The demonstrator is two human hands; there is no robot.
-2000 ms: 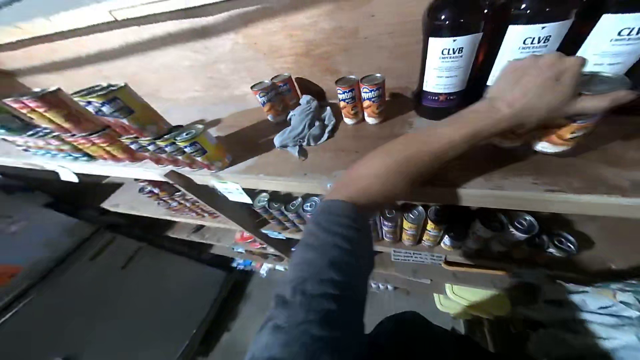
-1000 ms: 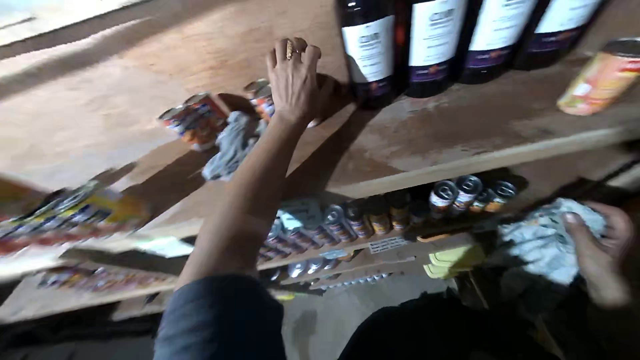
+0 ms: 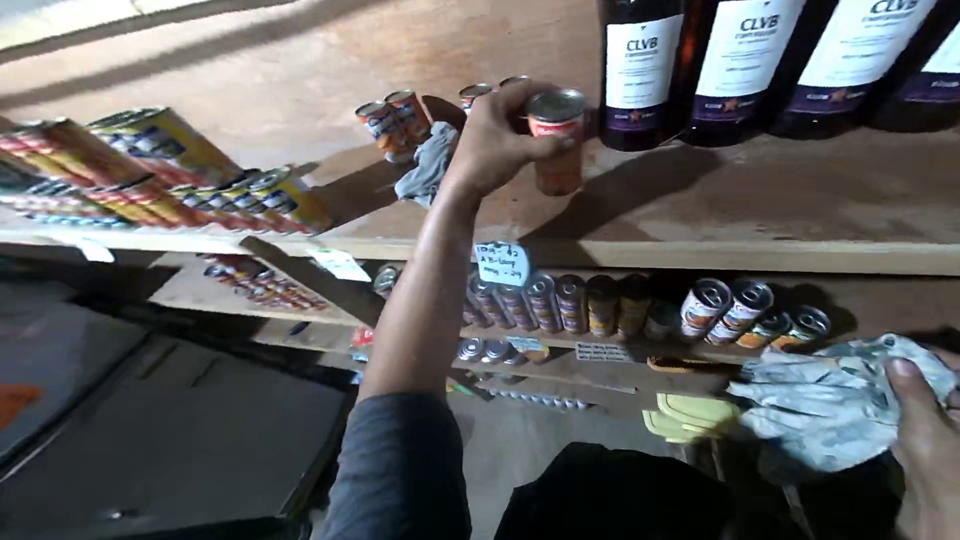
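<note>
My left hand is closed around an orange drink can on the upper wooden shelf, with my thumb across its front. Behind my fingers two more cans show only their tops. To the left, a crumpled grey cloth lies against a pair of orange cans. At the lower right, my right hand holds a crumpled, pale patterned cloth, its thumb on top. Part of that hand is cut off by the frame's edge.
Dark bottles with white labels stand right of the can. Stacked yellow and red cans fill the shelf's left. Below the shelf edge are rows of cans and a handwritten tag. Yellow plastic pieces lie lower down.
One second ago my left hand was over the pair of cans beside the grey cloth; now it grips a can further right. The right hand with its cloth, unseen two seconds ago, stays at the right.
</note>
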